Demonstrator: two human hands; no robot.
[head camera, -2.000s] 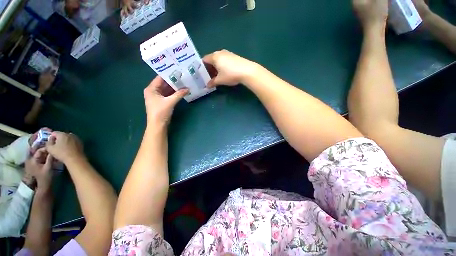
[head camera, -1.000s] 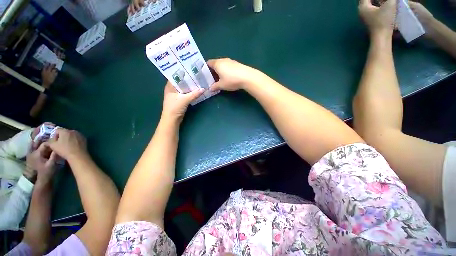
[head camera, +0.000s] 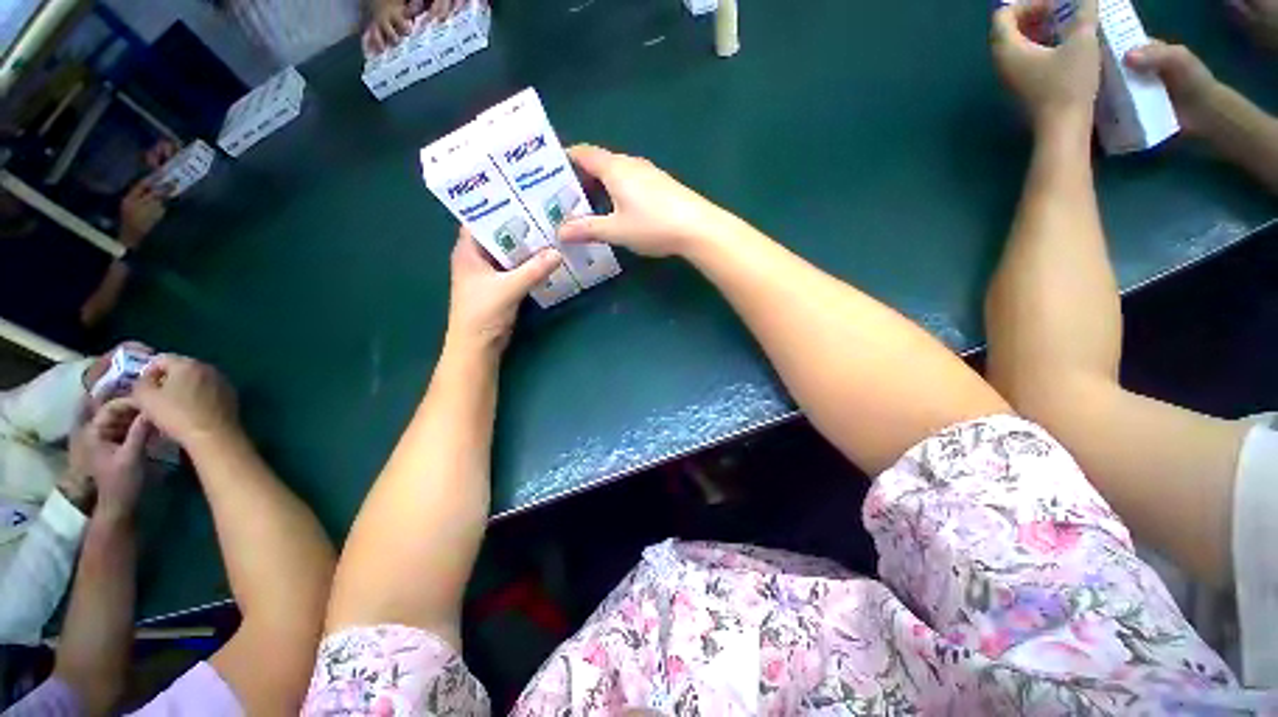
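Observation:
A carton pair (head camera: 507, 182), two tall narrow white boxes side by side with dark blue lettering and small green-grey product pictures, is held above the dark green bench top (head camera: 701, 322). My left hand (head camera: 493, 287) grips its lower left side, with the thumb on the front. My right hand (head camera: 628, 203) grips its right side, with the thumb on the front. The cartons' tops tilt to the left and their printed fronts face me. My fingers behind the boxes are hidden.
A carton row (head camera: 428, 53) under another person's hands and another row (head camera: 262, 112) lie across the bench. Neighbours' hands hold a white box (head camera: 1132, 87) at right and a small box (head camera: 124, 373) at left. A pale post (head camera: 726, 28) stands at the top edge.
The carton pair has shifted slightly right and down, and a narrow gap shows between the boxes' lower parts. My right thumb now lies further across the front. The right neighbour's box has turned.

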